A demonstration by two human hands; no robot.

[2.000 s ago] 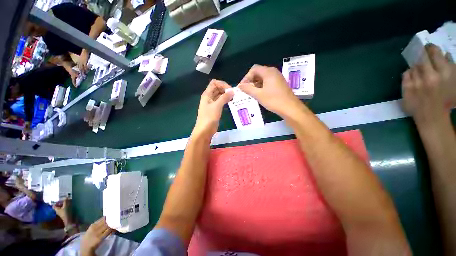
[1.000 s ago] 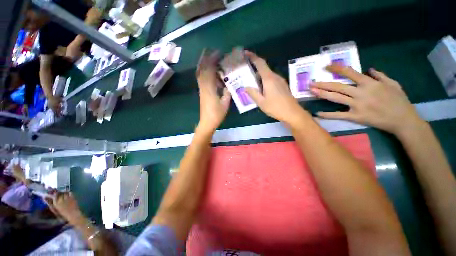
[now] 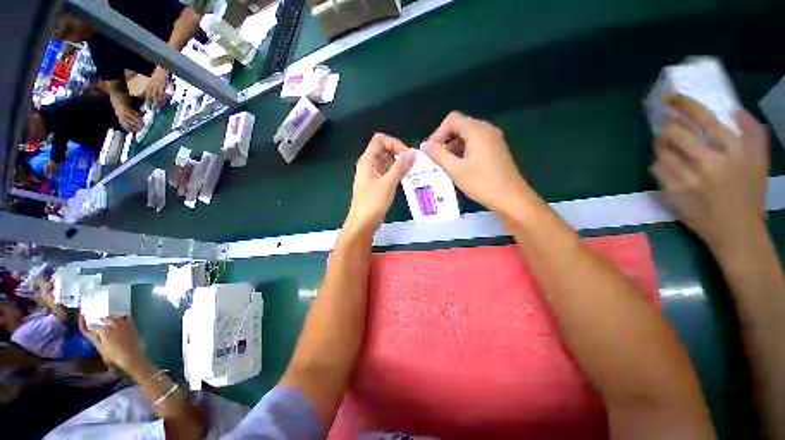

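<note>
A white retail box (image 3: 429,199) with a purple picture stands tilted over the pale guide rail, its top end between my fingertips. My left hand (image 3: 380,176) pinches the top end from the left. My right hand (image 3: 470,155) pinches it from the right, thumb and index finger close to the left fingertips. The fingers hide most of the top flap.
The pink-red foam mat (image 3: 482,335) lies under my forearms. Open boxes (image 3: 300,129) lie on the green belt (image 3: 516,51) to the left. Another person's hand (image 3: 710,163) holds white boxes at the right. A larger white box (image 3: 225,335) sits on the bench at the left.
The two boxes right of my hands have gone from the belt. The neighbour's hand has moved right and now holds boxes. My hands have gone from around the box to its top end. Belt boxes shifted right.
</note>
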